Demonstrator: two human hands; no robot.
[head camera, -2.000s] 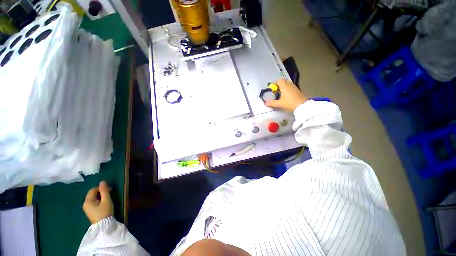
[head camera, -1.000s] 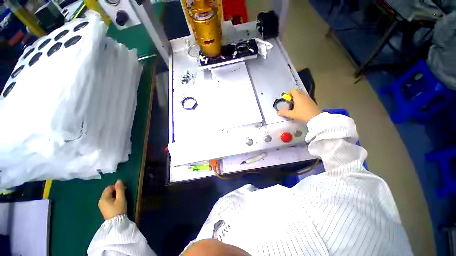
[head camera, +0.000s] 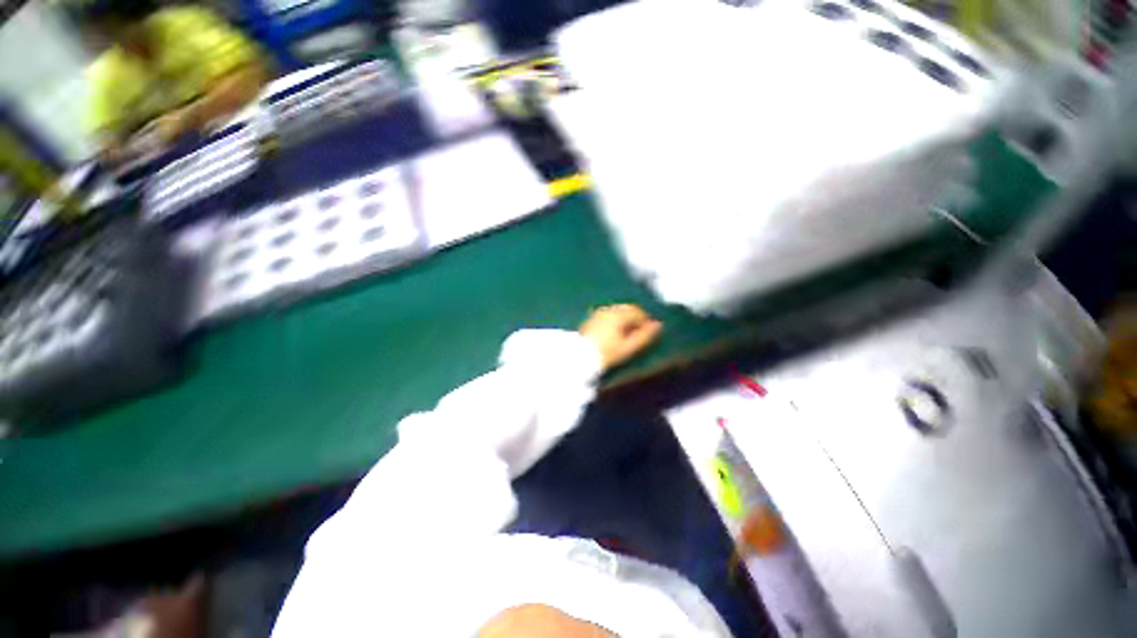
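Note:
The picture is blurred. My left hand rests at the front edge of the green bench, fingers curled; I cannot make out anything in it. My right hand is out of the picture. A loose black ring lies on the pale press table at the right. The white foam tray stack stands beyond my left hand, with rows of black rings on top.
A white tray with dark round spots and a grey tray stack stand on the green bench at left. A person in yellow is at the far left. A green-yellow tool lies in the front tray.
The view has swung to the left. The press table has shifted right and is partly cut off. My right hand, with the ring and yellow piece, has left the picture. More of the bench shows.

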